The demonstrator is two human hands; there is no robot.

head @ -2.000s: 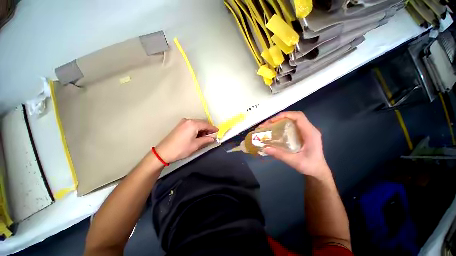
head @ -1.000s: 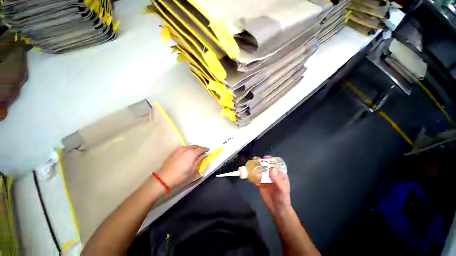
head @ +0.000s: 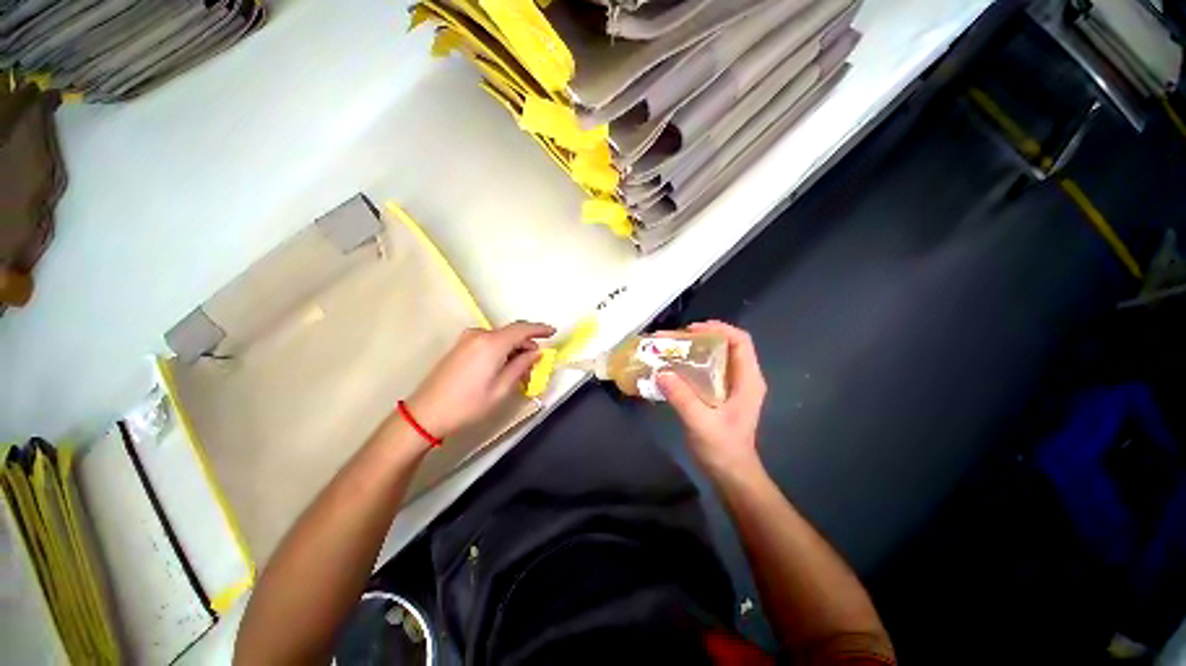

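A beige bag panel (head: 325, 377) lies flat on the white table, with yellow edge strips down both sides and two grey patches at its far edge. My left hand (head: 488, 371) is at its near right corner, fingertips pinching a short yellow strip end (head: 541, 372). My right hand (head: 722, 397) holds the glue bottle (head: 670, 366) on its side over the table edge. The bottle's nozzle points left at the yellow strip end, close to it; whether they touch cannot be told.
A thick stack of grey panels (head: 728, 117) with yellow tabs stands beyond the work. More stacked panels (head: 130, 46) are far left. A board (head: 137, 546) and yellow-edged pile (head: 63, 559) lie at left. A bucket (head: 414, 606) is below the table edge.
The glue bottle's nozzle has come up to the yellow strip end, after pointing past it below the table edge. The left hand still pinches at the corner. The view has shifted.
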